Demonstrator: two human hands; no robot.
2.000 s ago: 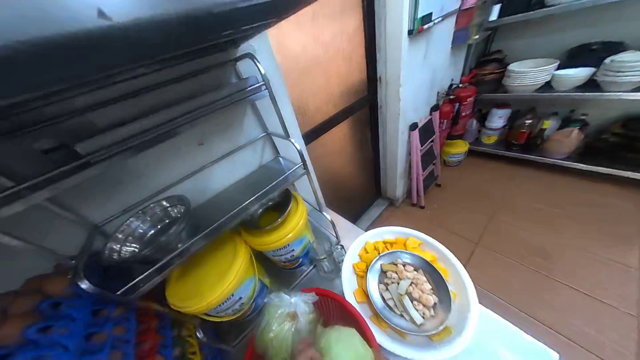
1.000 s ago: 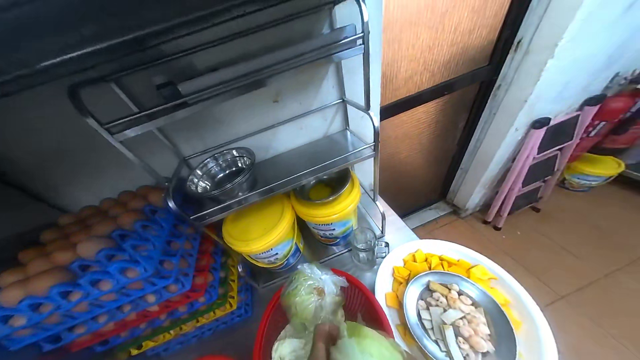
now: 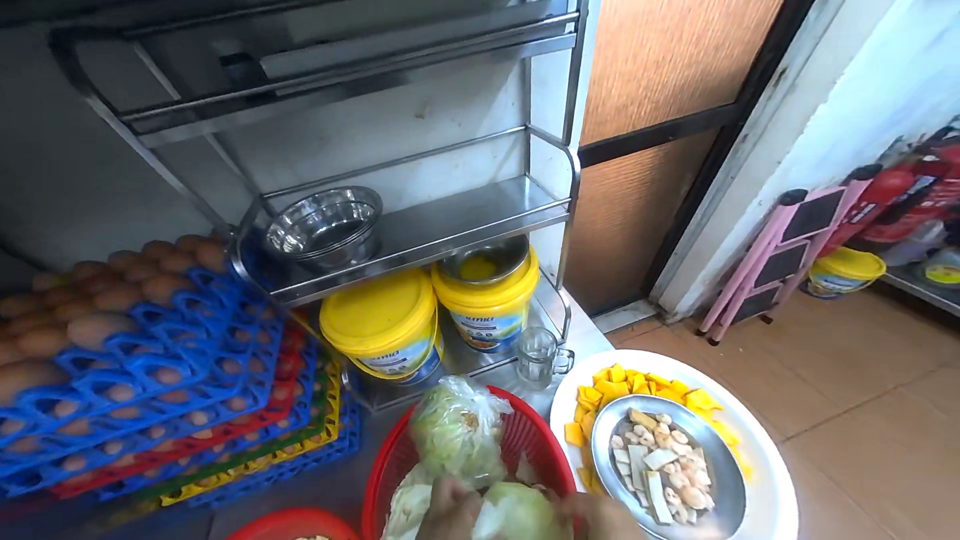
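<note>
At the bottom of the view, my left hand (image 3: pixel 452 511) is in a red plastic basket (image 3: pixel 381 480), against a pale green cabbage (image 3: pixel 521 514). My right hand (image 3: pixel 604 517), blurred, is at the cabbage's right side, over the basket rim. Whether either hand grips the cabbage is unclear. Behind them in the basket lies a cabbage wrapped in clear plastic (image 3: pixel 459 431). Right of the basket, a white basin (image 3: pixel 780 480) holds orange-yellow cut pieces (image 3: pixel 611 390) and a metal bowl (image 3: pixel 731 469) of pale pieces and strips.
Stacked egg trays (image 3: pixel 247 367) stand left. A steel rack (image 3: pixel 450 217) holds metal bowls (image 3: pixel 326 229) above yellow-lidded buckets (image 3: pixel 382 319). A glass mug (image 3: pixel 538 356) stands by the basin. A red container (image 3: pixel 296 525) is at the bottom edge. A pink folding step stool (image 3: pixel 784 259) leans at right.
The view has swung left and down, bringing the egg trays in. My right hand now shows at the cabbage's right side; one second ago only one hand was plain in the basket.
</note>
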